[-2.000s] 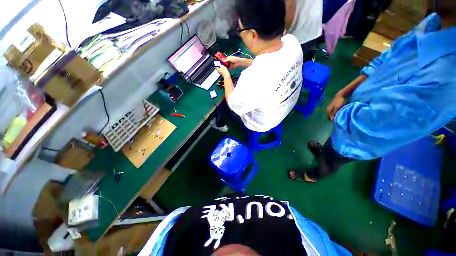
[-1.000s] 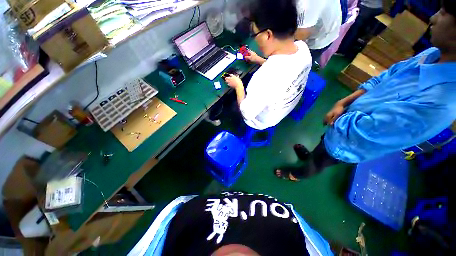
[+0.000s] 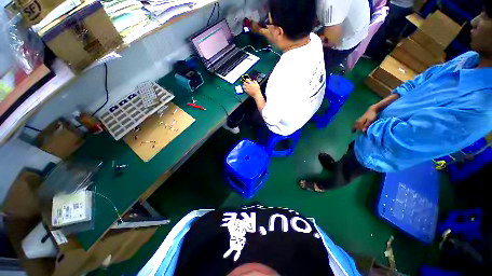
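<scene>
Neither of my hands is in view; only my black shirt and open blue jacket show at the bottom. Nearest in front, a tan work board with scattered tiny parts lies on the green bench mat. A white gridded parts tray is beside it against the wall, with a small white gridded panel on it. Red-handled pliers lie flat on the mat. Farther off, an open laptop stands by a seated person, whose one hand is at a small dark device. The other hand holds a red item near the wall.
A blue-black box stands between tray and laptop. A blue stool is on the green floor before me. A person in blue stands at the right, by a blue crate. A white labelled box lies at the bench's left end.
The seated person's hand with the red item has moved from beside the laptop up toward the wall. Their other hand has come down to the dark device. My view has shifted a little.
</scene>
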